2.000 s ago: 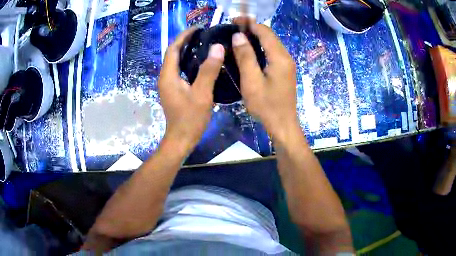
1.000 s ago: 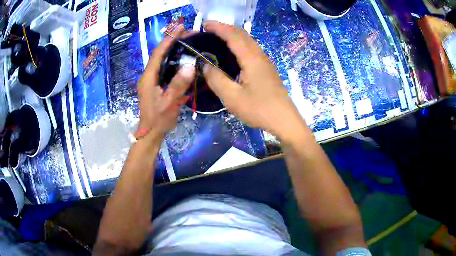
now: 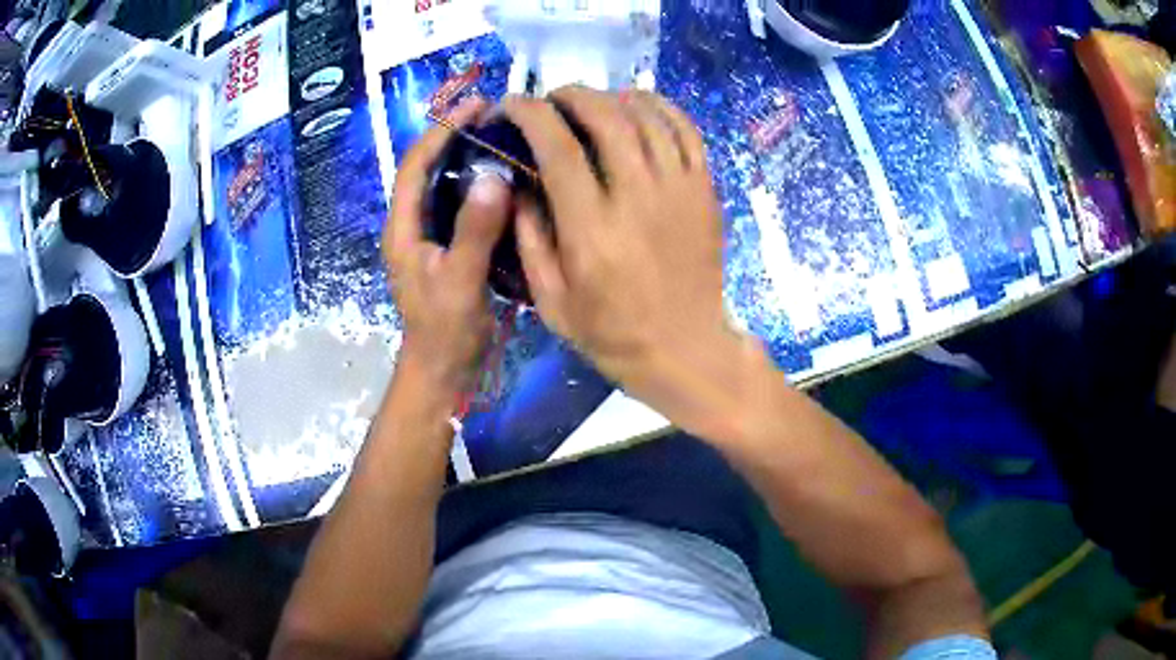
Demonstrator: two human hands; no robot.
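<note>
A black round module (image 3: 508,268) sits in a white housing whose flat mount (image 3: 583,49) points away from me at the top centre. My left hand (image 3: 445,258) grips the left side, with its thumb on a small silver-white part on the black face. My right hand (image 3: 619,232) lies over the right side and covers most of it, fingers bent over the top. A thin yellow-orange wire crosses the face between the hands, and red wires hang below near my left wrist. The cup's rim is mostly hidden.
Several white housings with black interiors (image 3: 129,206) crowd the left side of the bench. Another housing (image 3: 838,29) lies at the top right. An orange box (image 3: 1125,116) stands at the far right. Worn blue printed sheeting (image 3: 877,155) covers the bench. Part of a person shows at the right edge.
My right hand has turned and closed further over the module, hiding more of its face. My left thumb stays on the silver-white part. The wires below have shifted toward my left wrist.
</note>
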